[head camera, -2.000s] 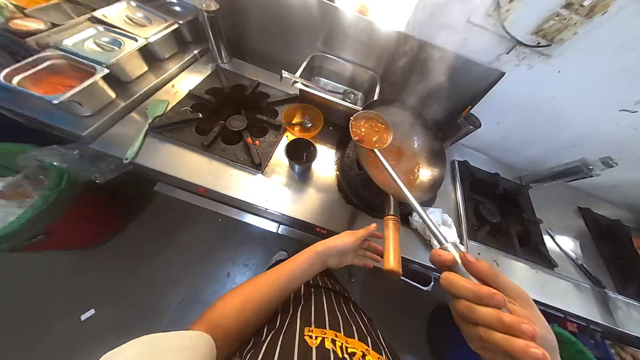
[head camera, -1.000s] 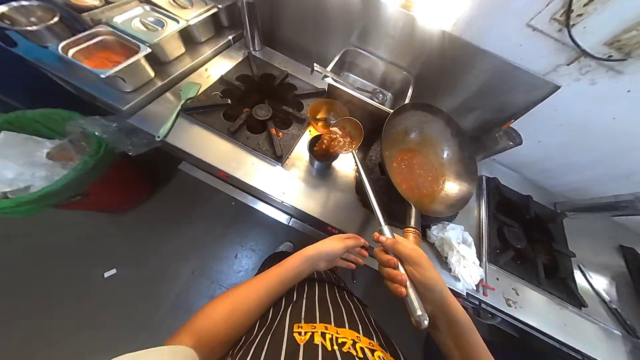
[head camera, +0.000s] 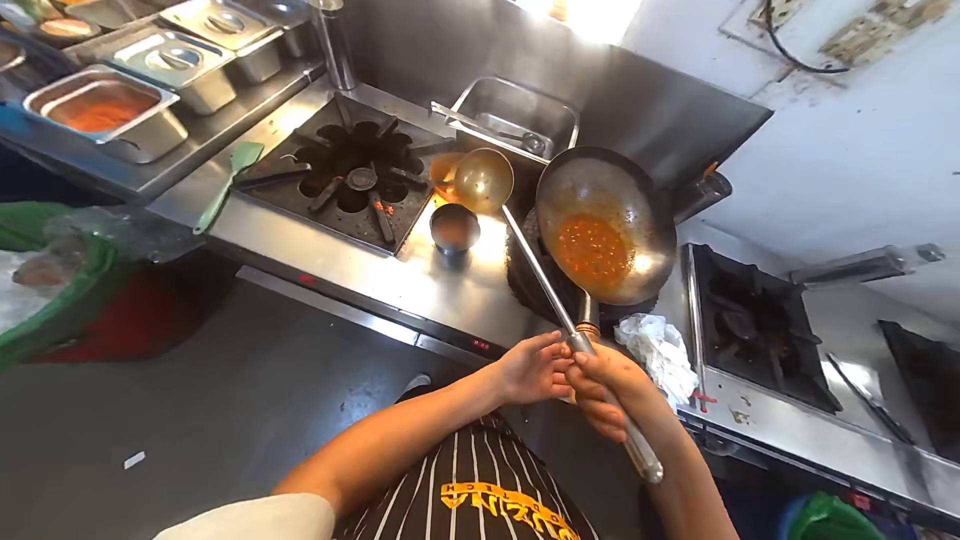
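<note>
My right hand (head camera: 611, 382) grips the metal handle of a ladle (head camera: 484, 180), whose bowl, coated with a little sauce, hangs over an orange bowl (head camera: 445, 177) and near a dark cup (head camera: 454, 229). The cup holds reddish-brown sauce. My left hand (head camera: 534, 369) is beside the right one with its fingers apart, near the wok's handle; nothing shows in it. A wok (head camera: 645, 217) with chunky orange-red sauce (head camera: 596, 251) rests tilted on a burner. Its wooden handle is mostly hidden behind my right hand.
An empty burner grate (head camera: 361, 178) and a green spatula (head camera: 229, 187) lie left. Behind are a wire-handled metal container (head camera: 517, 120) and lidded steel pans (head camera: 169, 58). A crumpled white cloth (head camera: 660, 356) sits right of the wok handle, beside another burner (head camera: 757, 322). A green-lined bin (head camera: 82, 300) stands left.
The ladle held sauce over the wok two seconds ago and poured at the dark cup one second ago; now its bowl is nearly empty beside the cup. The view has shifted.
</note>
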